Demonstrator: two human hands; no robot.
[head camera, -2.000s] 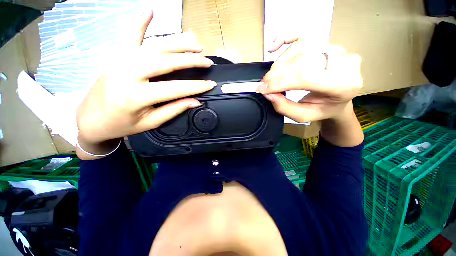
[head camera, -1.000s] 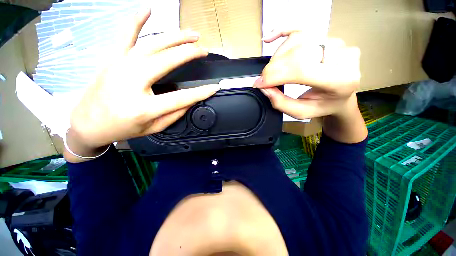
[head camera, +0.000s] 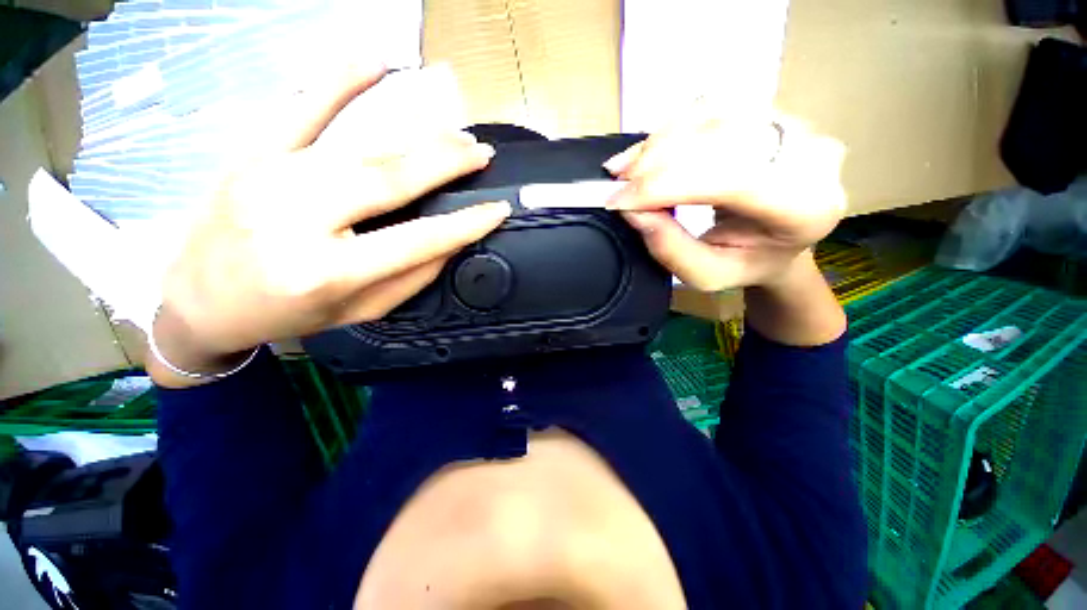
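Observation:
The black fan base (head camera: 560, 268) is held in front of my chest, its underside with the oval groove and round centre facing up at me. A narrow white label (head camera: 566, 194) lies along its long far edge. My left hand (head camera: 316, 226) holds the base's left part, with a fingertip beside the label's left end. My right hand (head camera: 733, 191) pinches the label's right end with thumb and finger at the base's right side. My fingers hide the left end of the base and the label's right tip.
Fanned white label sheets (head camera: 155, 107) lie at the far left, and a white sheet (head camera: 703, 60) lies on the cardboard (head camera: 906, 107). A green crate (head camera: 954, 405) stands at the right. Black fans (head camera: 89, 524) are at lower left. A clear plastic bag (head camera: 1001, 226) is at the right.
The base has tilted so its far side face shows more. The label has moved slightly up onto the edge. My left fingers have shifted along the base.

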